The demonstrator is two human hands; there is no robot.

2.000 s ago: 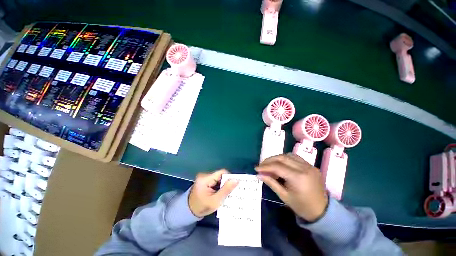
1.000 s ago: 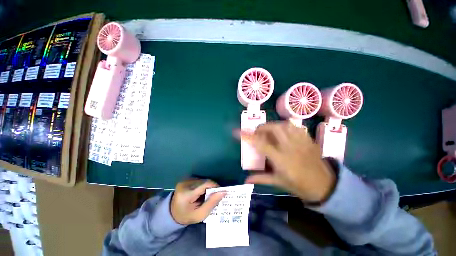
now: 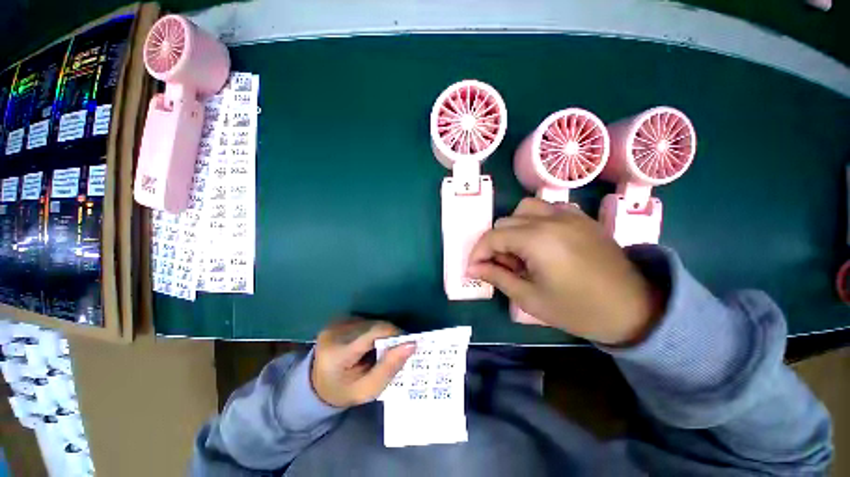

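My left hand (image 3: pixel 359 363) holds a white label sheet (image 3: pixel 426 391) with rows of small dark print, at the bench's front edge. My right hand (image 3: pixel 559 270) is over the bench with thumb and index fingertips together at the lower handle of the leftmost of three pink fans (image 3: pixel 468 224). A small dark mark shows on that handle just below the fingertips. Whether a label is between the fingertips cannot be seen. The middle fan (image 3: pixel 568 149) is partly hidden by my right hand. The right fan (image 3: pixel 657 149) has its lower handle hidden behind the hand and sleeve.
Another pink fan (image 3: pixel 171 140) lies on spare label sheets (image 3: pixel 228 205) at left. Beside them are glossy black boxes (image 3: pixel 56 177) on cardboard (image 3: pixel 130 186). A carton of white items (image 3: pixel 47 391) is at lower left. A white strip (image 3: pixel 447 23) crosses the back. Pink parts show at the right edge.
My right hand has come from the label sheet at the front edge to the left fan's lower handle. My left hand still holds the sheet. The camera view has shifted.
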